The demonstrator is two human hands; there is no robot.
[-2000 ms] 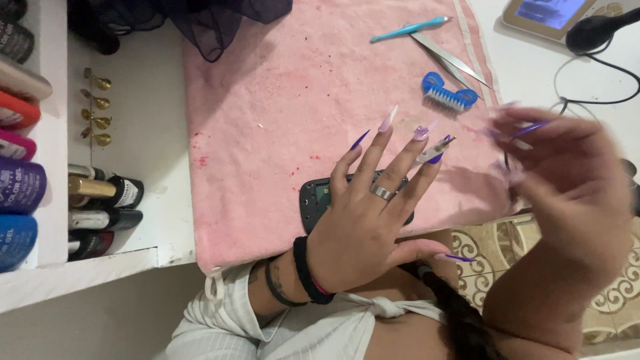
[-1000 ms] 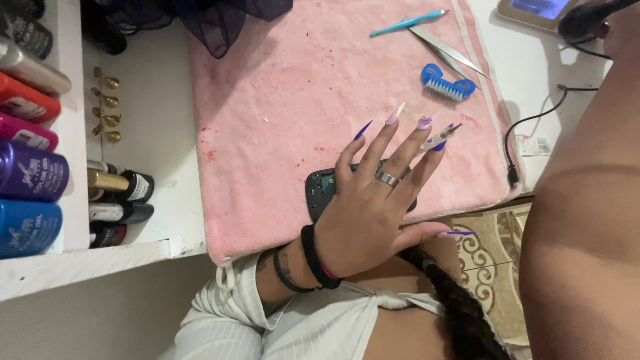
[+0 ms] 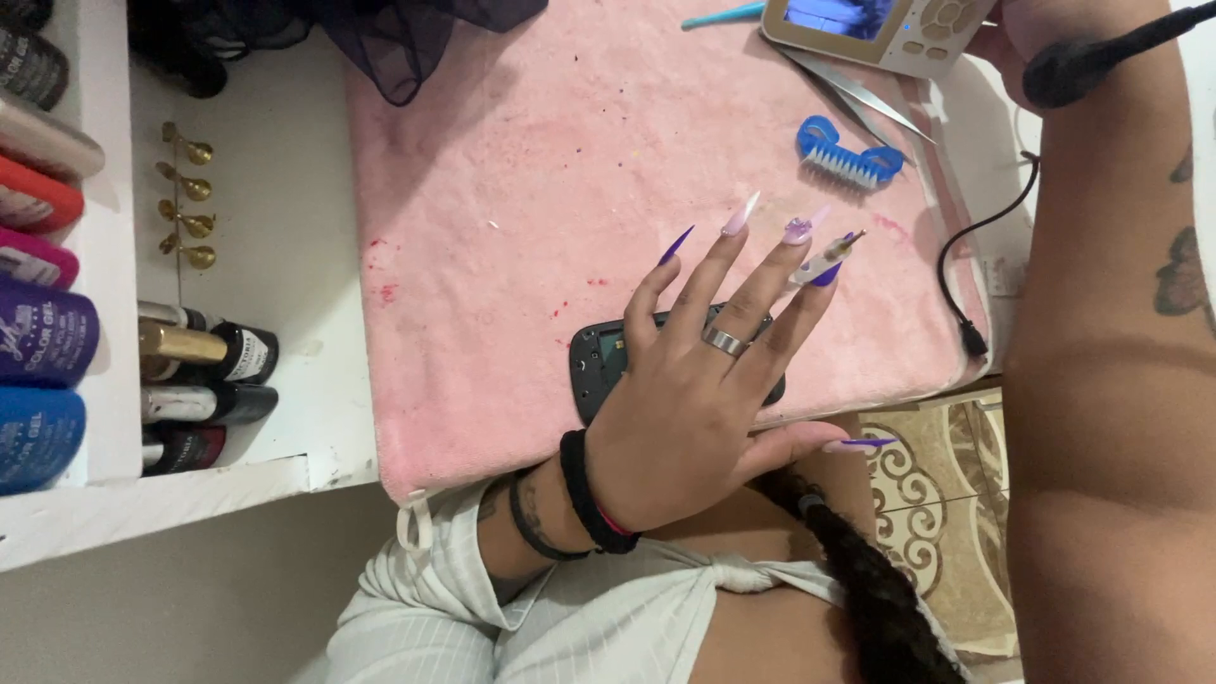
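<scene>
My left hand [image 3: 679, 408] lies palm down over a dark phone-like device [image 3: 594, 375] with an opened casing, on a pink towel [image 3: 475, 237]. Its fingers are spread, and a slim translucent tool with a metal tip [image 3: 828, 261] is caught between the index and middle fingers. At the top right, my right hand [image 3: 1018, 43] grips the side of a white and gold device with a lit screen [image 3: 917, 57]; most of its fingers are hidden. That device overlaps the metal tweezers [image 3: 860, 90] and a light blue pen-like tool [image 3: 724, 15].
A blue nail brush [image 3: 848, 161] lies beyond my left fingertips. A black cable [image 3: 950, 242] curves along the towel's right edge. A black round-ended object [image 3: 1059, 74] overlaps my right forearm. Nail polish bottles [image 3: 204, 351] and gold ornaments [image 3: 195, 185] occupy the left shelves; dark sheer fabric [image 3: 399, 38] is above.
The screen device has moved left onto the tweezers, with my right hand now on it. My right hand was raised beside my left fingers two seconds ago. My left hand stays over the phone-like device.
</scene>
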